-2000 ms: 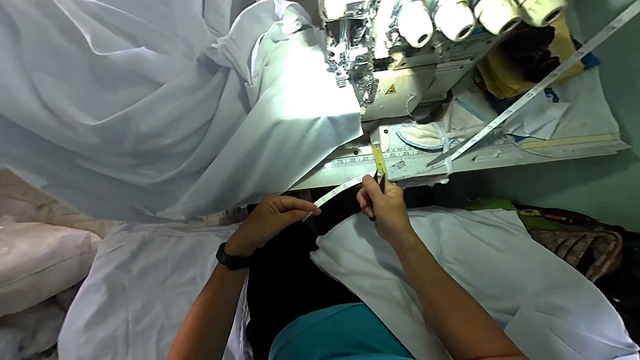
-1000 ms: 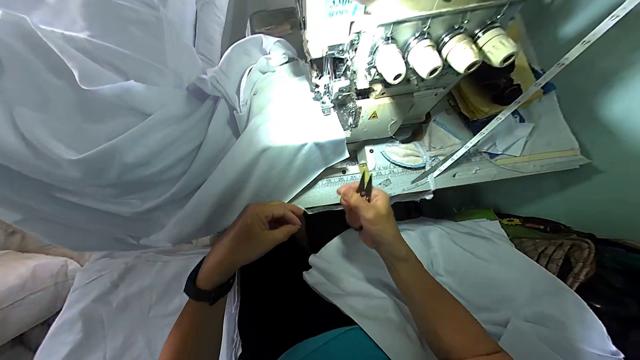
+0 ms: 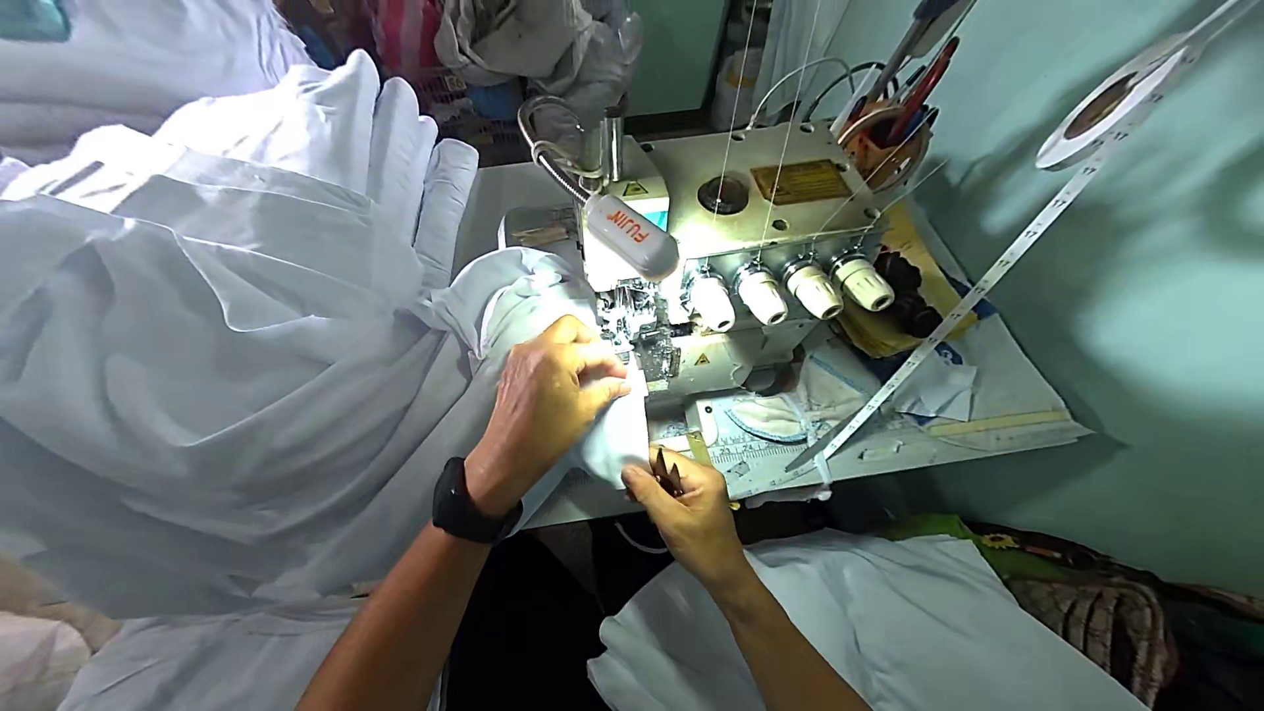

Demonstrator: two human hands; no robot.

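My left hand (image 3: 553,405), with a black watch on its wrist, pinches the edge of white fabric (image 3: 296,415) just in front of the needle area of an overlock sewing machine (image 3: 736,227). Lower and to the right, my right hand (image 3: 691,499) grips the near corner of the same fabric between thumb and fingers. Small dark thread snips (image 3: 668,474) are also held in that hand, their blades pointing up. The machine's lamp (image 3: 632,237) lights the fabric at the presser foot (image 3: 632,316). The fabric spreads far to the left in folds.
Four tension dials (image 3: 812,288) line the machine's front. A measuring tape (image 3: 987,276) runs from a roll (image 3: 1096,114) down to the table edge (image 3: 889,454). An orange holder (image 3: 884,148) with tools stands behind. More white fabric (image 3: 849,622) lies at the lower right.
Both hands have moved onto the fabric at the machine; my left hand is now near the presser foot. The white strip held two seconds ago is no longer in my hands. The view has tilted up.
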